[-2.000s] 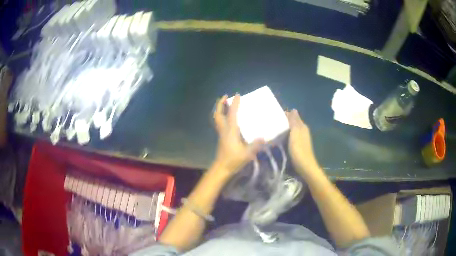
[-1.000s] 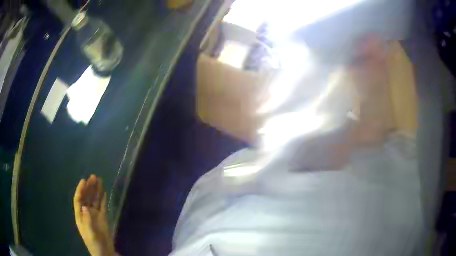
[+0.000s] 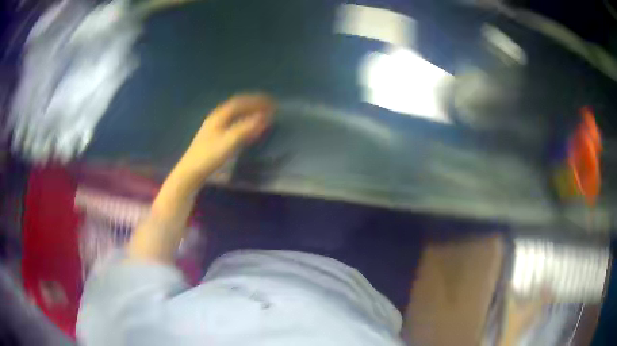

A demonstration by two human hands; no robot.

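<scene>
The frame is blurred. My left hand (image 3: 240, 121) is above the front part of the dark green bench (image 3: 291, 61), left of centre. Its fingers are loosely bent and hold nothing. My right hand (image 3: 524, 314) shows small and smeared at the bottom right, over the brown carton (image 3: 456, 287). Whether it holds anything is unclear. White power strips (image 3: 558, 270) stand in a row in the carton, beside the hand.
The red tote (image 3: 51, 236) with white strips is below the bench at left. Bagged cords (image 3: 74, 81) lie at the bench's left. A white card (image 3: 375, 23), a white cloth or paper (image 3: 406, 84), a blurred bottle (image 3: 477, 98) and orange tape (image 3: 585, 159) are on the right.
Two seconds ago both hands held a white power strip block over the bench. A second ago the view was turned to the carton. Now the view faces the bench, and the hands are wide apart.
</scene>
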